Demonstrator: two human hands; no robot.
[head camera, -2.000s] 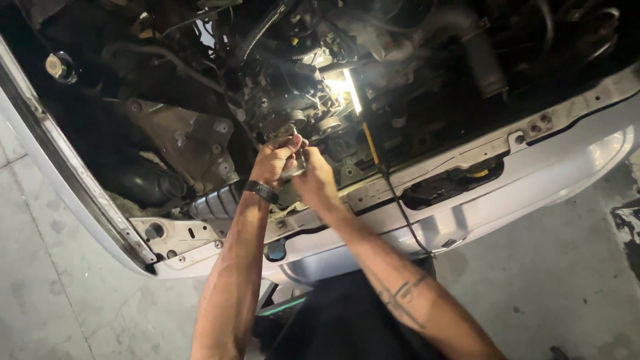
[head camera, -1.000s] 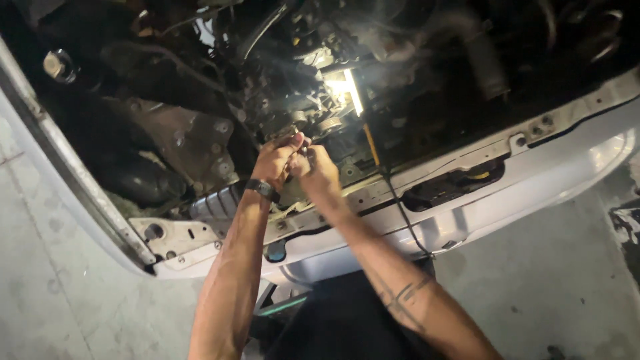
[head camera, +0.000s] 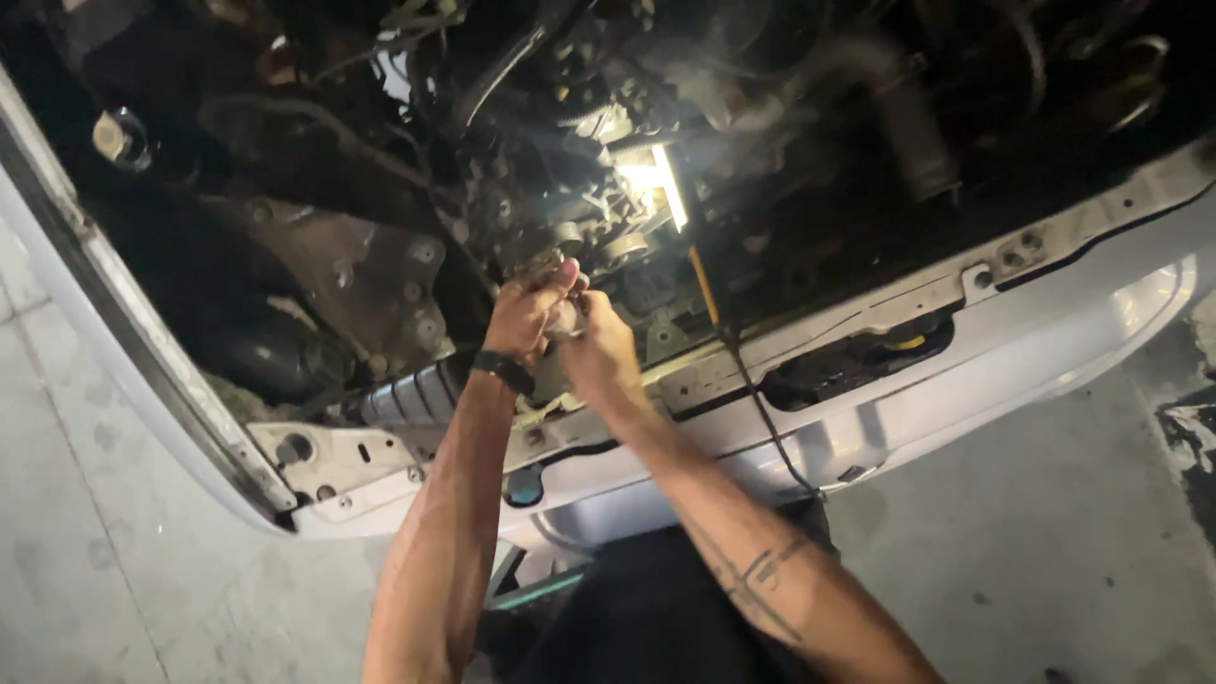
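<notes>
Both hands meet over the front of a car's engine bay, just inside the front crossmember (head camera: 703, 388). My left hand (head camera: 521, 318), with a dark band on its wrist, grips a small metal part (head camera: 540, 270) whose kind I cannot make out. Close against it on the right, my right hand (head camera: 597, 347) has its fingers curled on a pale, shiny piece (head camera: 564, 319) between the two hands. Whether these pieces are one part is unclear. A lit work lamp (head camera: 670, 188) shines on the engine just above and right of the hands.
From the lamp, a cable (head camera: 760, 404) runs down over the crossmember and the light-coloured bumper (head camera: 912, 423). A metal bracket plate (head camera: 332, 266) and a ribbed duct (head camera: 413, 397) lie left of the hands. The fender edge (head camera: 123, 285) bounds the bay at left.
</notes>
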